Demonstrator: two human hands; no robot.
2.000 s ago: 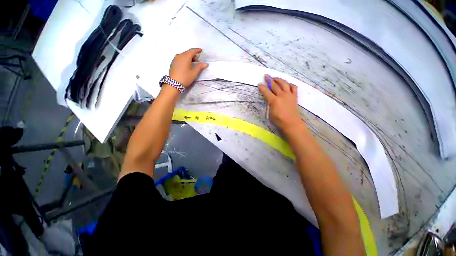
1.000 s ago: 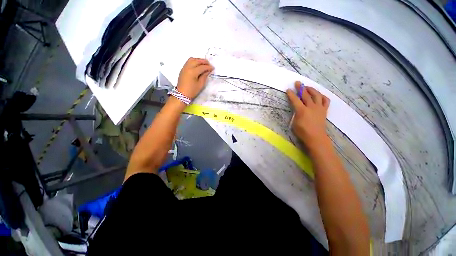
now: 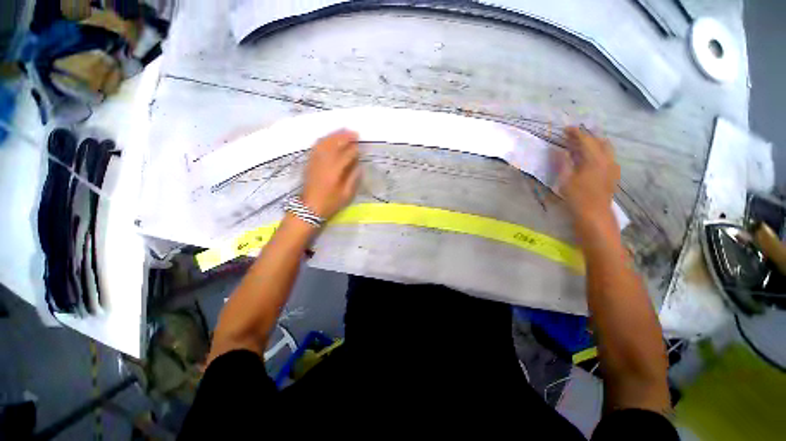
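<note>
A long curved white waistband piece (image 3: 422, 127) lies on the marked pressing table, arching from left to right. My left hand (image 3: 332, 172) rests at its lower edge, left of the middle, fingers bent. My right hand (image 3: 588, 172) is over the right part of the band, blurred; whether it pinches the band or holds the pen cannot be told. The band's right end shows a little beyond my right hand. The yellow curved template (image 3: 431, 219) lies nearer my body, below the band, its right end partly behind my right forearm.
Wide curved bands (image 3: 552, 24) lie along the far side. A white tape roll (image 3: 713, 49) is at the far right. The iron (image 3: 739, 257) sits at the right end. Dark fabric bands (image 3: 76, 224) lie on the white side table (image 3: 125, 284) at left. Yellow-green cloth (image 3: 732, 396) is lower right.
The view has swung right, bringing the iron and tape roll in. My right hand has moved along the band toward its right end, farther from my left hand.
</note>
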